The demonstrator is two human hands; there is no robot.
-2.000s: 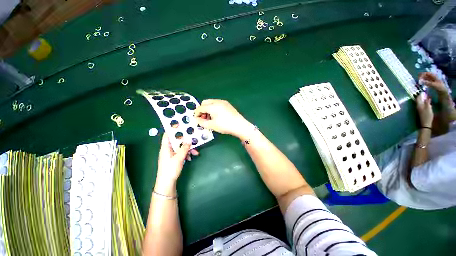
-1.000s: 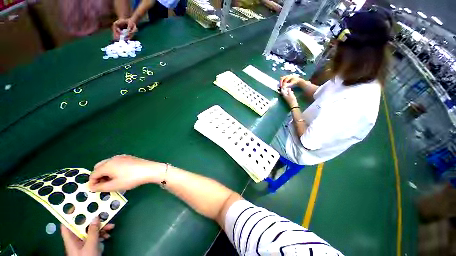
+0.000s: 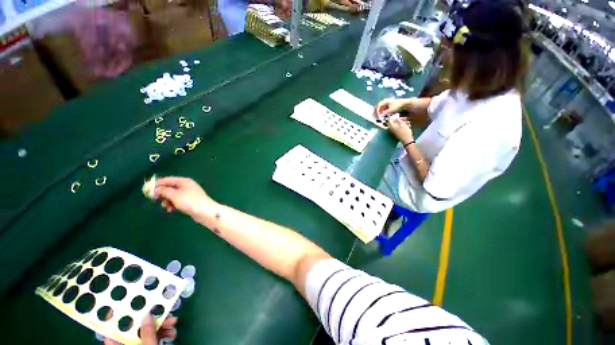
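Observation:
A white die-cut sheet (image 3: 128, 283) with rows of round dark holes and a yellowish edge is at the lower left. My left hand (image 3: 154, 330) holds its near end, thumb on top; the hand is partly cut off by the bottom edge. My right hand (image 3: 177, 194) is stretched out over the bench, away from the sheet, with small yellowish ring scraps (image 3: 150, 187) pinched between its fingertips. Several pale discs (image 3: 188, 272) lie beside and partly under the sheet's right end.
Loose ring scraps (image 3: 162, 135) and a white disc pile (image 3: 167, 87) lie farther across the bench. Two stacks of empty sheets (image 3: 337, 191) (image 3: 332, 124) lie to the right. A seated person (image 3: 472, 138) works beyond them, near a clear plastic bag (image 3: 398, 50).
My right hand has left the sheet and moved up and outward with ring scraps. Pale discs now show beside the sheet. The hands behind the disc pile are gone from view.

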